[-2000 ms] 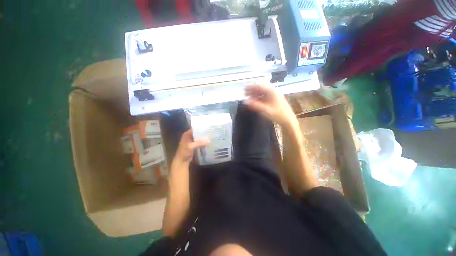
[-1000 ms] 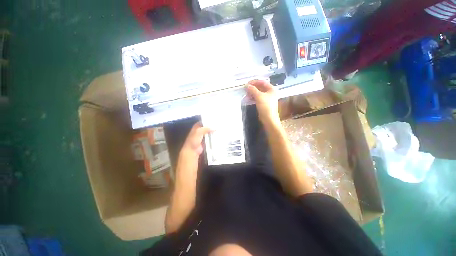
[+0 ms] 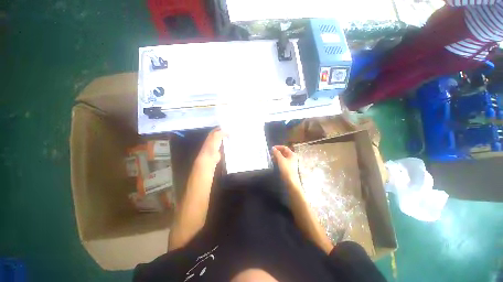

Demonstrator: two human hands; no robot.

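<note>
A flat white retail box (image 3: 246, 147) lies lengthwise between my hands at the near edge of the heat sealer (image 3: 193, 71); its face is washed out by glare, and any film on it is hard to make out. My left hand (image 3: 212, 146) holds its left edge near the far end. My right hand (image 3: 283, 156) is at its right edge, fingers bent; contact is unclear. The yellowish sealing strip (image 3: 193, 107) runs along the board, its middle lost in glare. The control box (image 3: 330, 60) stands at the right end.
An open carton (image 3: 88, 176) at left holds several orange-and-white packs (image 3: 151, 179). An open carton (image 3: 375, 204) at right holds shiny film scraps (image 3: 325, 193). A white plastic bag (image 3: 416, 187) lies on the floor. A red stool (image 3: 179, 19) and a person in dark red (image 3: 408, 60) are beyond.
My right hand has moved from the sealing strip down beside the box. My left hand has shifted up along the left edge. The box's dark bars no longer show.
</note>
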